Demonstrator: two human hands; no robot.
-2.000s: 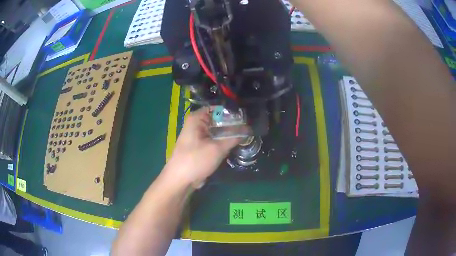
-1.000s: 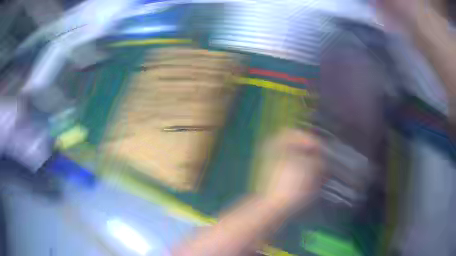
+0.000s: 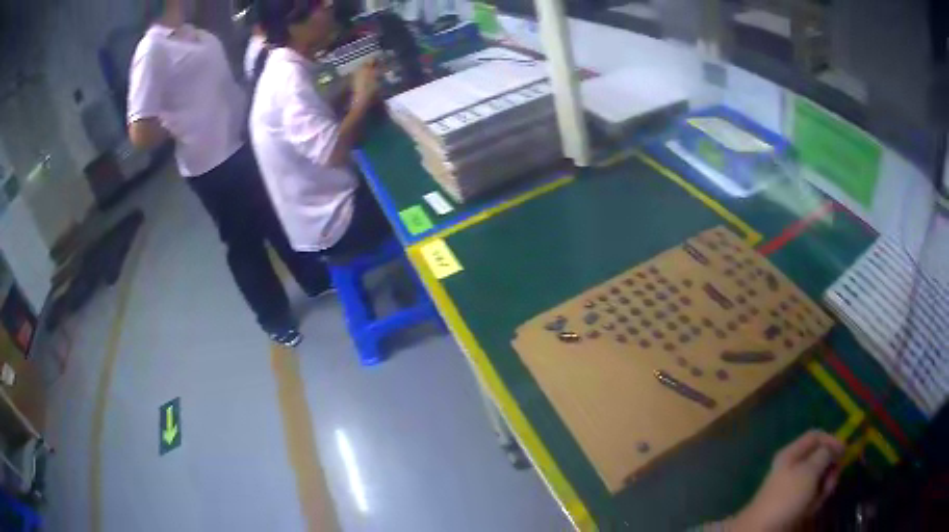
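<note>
My left hand (image 3: 799,482) is at the bottom right corner, beside the dark edge of the test fixture (image 3: 916,480), which is mostly cut off by the frame. The fingers are curled near the fixture; whether they hold anything cannot be seen. My right hand is out of the picture. The brown parts board (image 3: 583,404) lies on the green mat left of my hand, with scattered dark dots and short dark bars on it.
A tray with rows of small parts (image 3: 903,312) lies at the right edge. A blue bin (image 3: 728,156) is at the rear. Stacked trays (image 3: 489,135) stand beyond a pale post (image 3: 563,83). A seated person (image 3: 302,145) on a blue stool (image 3: 380,312) and a standing person (image 3: 198,104) are at left.
The view has swung left, so the board, aisle and people show. The fixture and my left hand now sit at the lower right. My right arm has left the picture.
</note>
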